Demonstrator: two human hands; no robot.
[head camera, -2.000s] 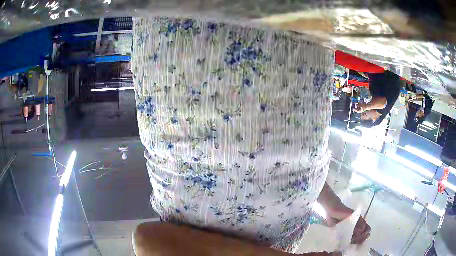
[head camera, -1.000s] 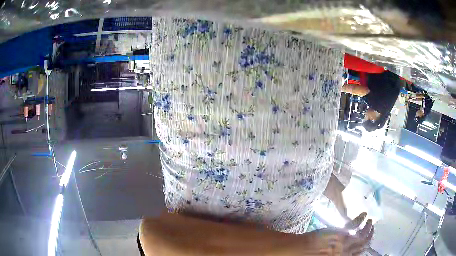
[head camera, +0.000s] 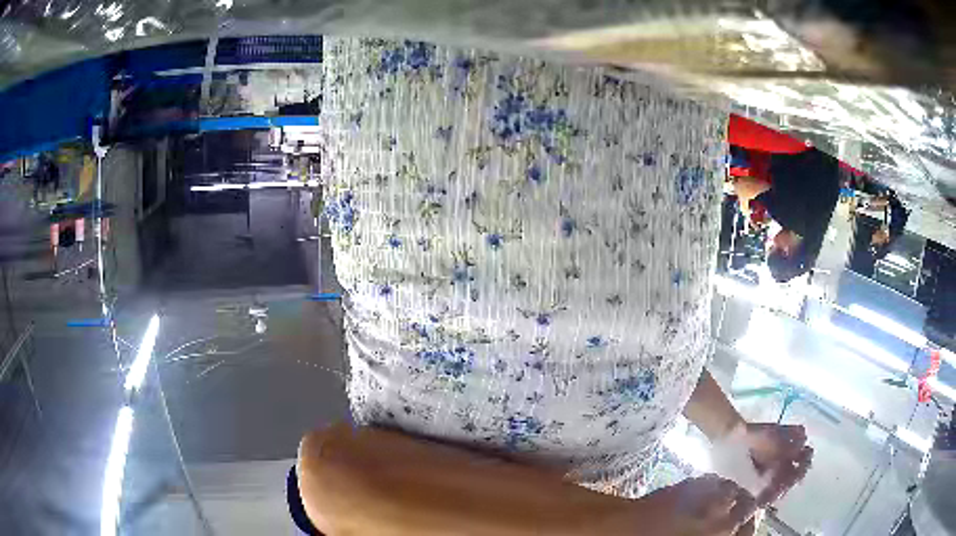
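A white top with blue flowers (head camera: 524, 262) fills the middle. A large bare forearm (head camera: 451, 482) crosses the bottom from the left to a blurred hand (head camera: 708, 505). Another hand (head camera: 778, 452) is at the lower right, on a forearm coming out from behind the top. The two hands are close together, fingers partly curled. A pale patch lies between them; whether it is cloth or glare cannot be told. Which hand is my left and which my right is unclear, as is whether either holds anything.
Strip lights (head camera: 131, 382) show low in the picture, as if it were inverted. A blue edge (head camera: 52, 110) and pink cones (head camera: 68, 232) are at the left. A person in dark clothing (head camera: 802, 215) is at the right beside red material (head camera: 765, 134). Blurred glare covers the top.
The top has shifted right since the first frame. Both hands now show at the lower right, where earlier one was mostly hidden; the large forearm has moved slightly. The person in dark clothing has moved their arms.
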